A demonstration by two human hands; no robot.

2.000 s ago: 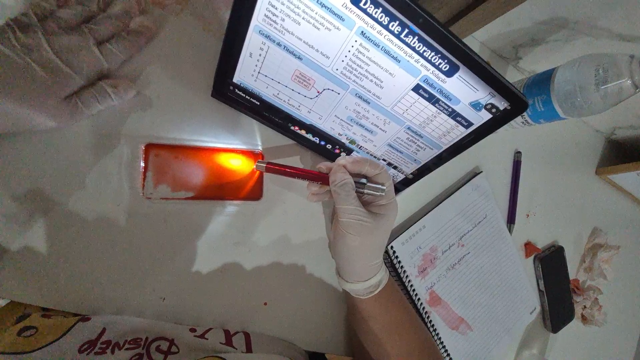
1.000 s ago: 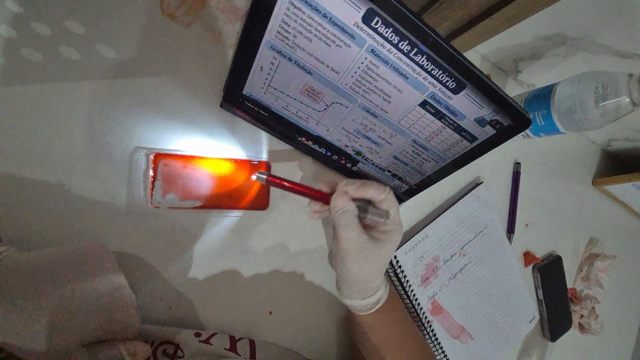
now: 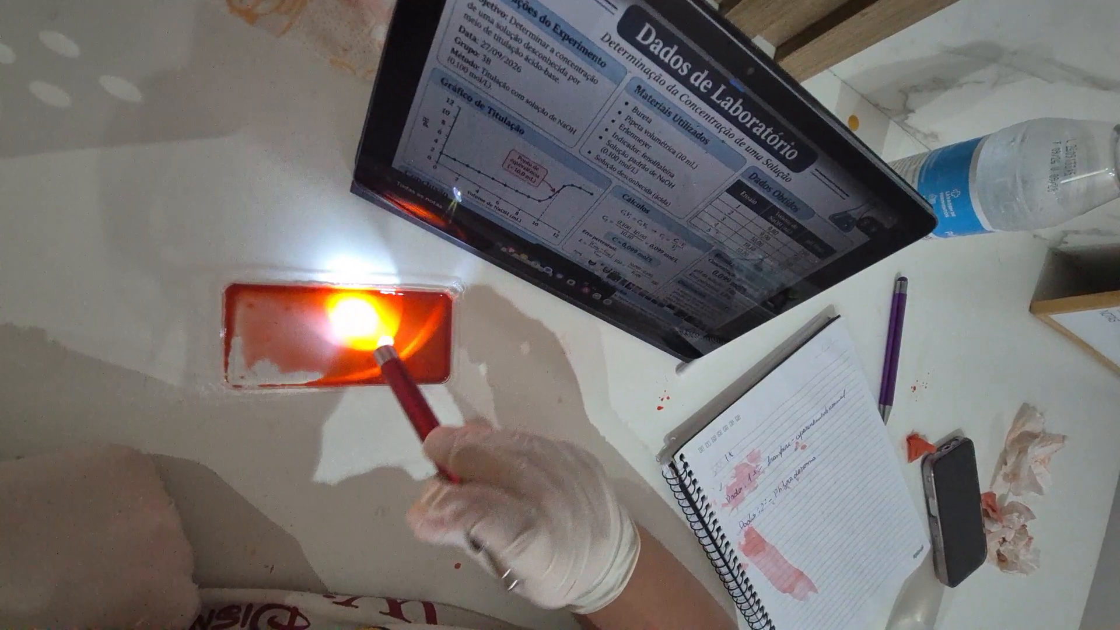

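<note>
My right hand, in a pale glove, holds a red penlight with a metal tip. Its lit tip is over a shallow clear rectangular tray holding red-orange liquid, and makes a bright yellow-white spot there. Whether tip and liquid touch cannot be told. Part of the tray's lower left shows pale through the liquid. At the lower left edge is a pale, blurred shape, apparently my left hand or its covering; its fingers are not visible.
A tablet or laptop screen stands behind the tray. To the right are a spiral notebook with pink stains, a purple pen, a phone, crumpled tissue and a plastic bottle. Printed fabric lies along the bottom edge.
The penlight, level earlier, now slants up to the left, with my right hand lower and nearer the tray. The pale shape at left was at the upper left two seconds ago.
</note>
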